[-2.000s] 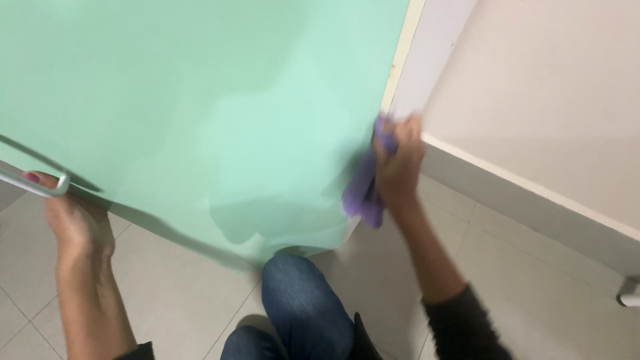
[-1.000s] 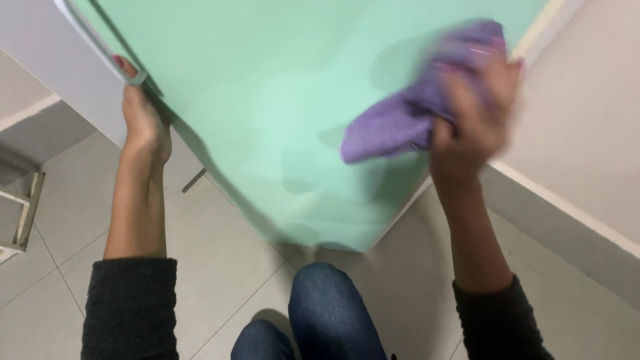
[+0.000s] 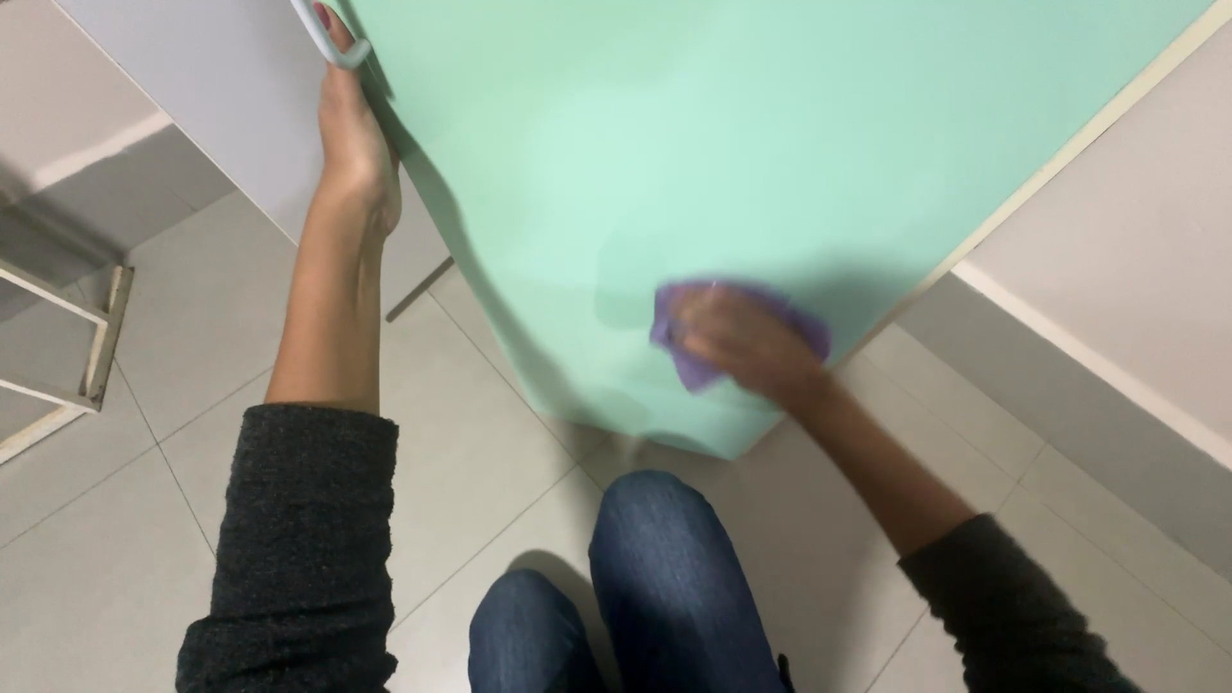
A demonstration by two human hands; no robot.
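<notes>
A mint-green door panel with a pale edge fills the upper middle of the head view. My right hand, blurred, presses a purple cloth against the lower part of the panel. At the panel's left edge, my left hand grips the edge beside a light curved handle, its thumb near the handle's lower end. The fingers of my left hand are hidden behind the panel.
A grey-white panel lies behind the left hand. A pale metal frame stands on the tiled floor at the left. The wall's grey baseboard runs along the right. My knees in jeans are just below the green panel.
My right hand has moved with the cloth from the panel's right edge, over its upper right area, to its lower part. The left hand still holds the left edge. The view has shifted.
</notes>
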